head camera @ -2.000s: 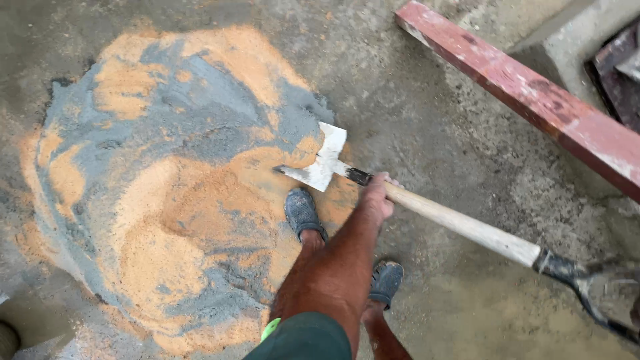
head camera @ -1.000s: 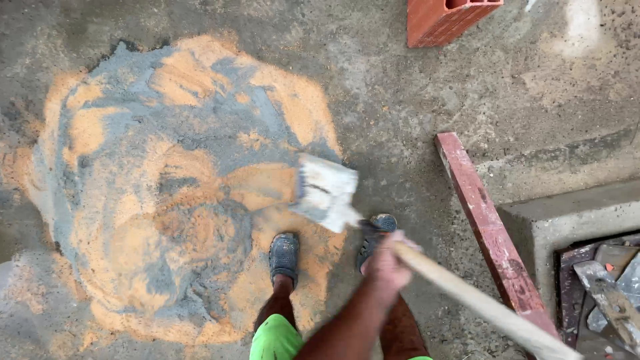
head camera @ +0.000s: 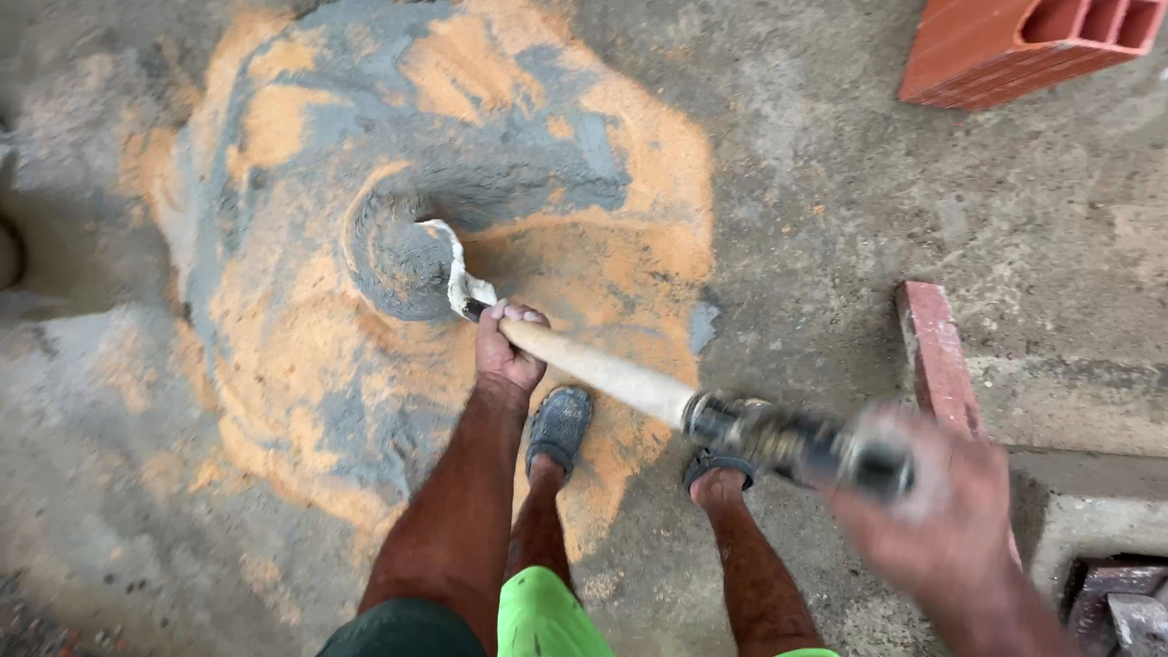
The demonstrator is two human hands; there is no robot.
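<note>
My left hand (head camera: pixel 513 345) is closed round the lower end of the wooden shaft of a shovel (head camera: pixel 602 370), just above its blade. My right hand (head camera: pixel 940 502), blurred, holds the dark grip at the other end. The shovel's pale, coated blade (head camera: pixel 459 265) stands tilted on edge in the pile, against a rounded heap of grey wet mix (head camera: pixel 401 255). Around it a wide patch of orange sand and grey cement mix (head camera: pixel 292 365) spreads over the concrete floor. Part of the blade is hidden in the mix.
My feet in grey clogs (head camera: pixel 560 422) stand at the patch's near right edge. A hollow red clay brick (head camera: pixel 1022 55) lies at top right. A reddish beam (head camera: pixel 940 356) lies at right, beside a concrete ledge (head camera: pixel 1104 520) with mix-stained pieces (head camera: pixel 1136 620) in the corner.
The shovel blade has moved left from the patch's right edge into its middle. My left hand has moved with it, and my right hand has come into view on the grip.
</note>
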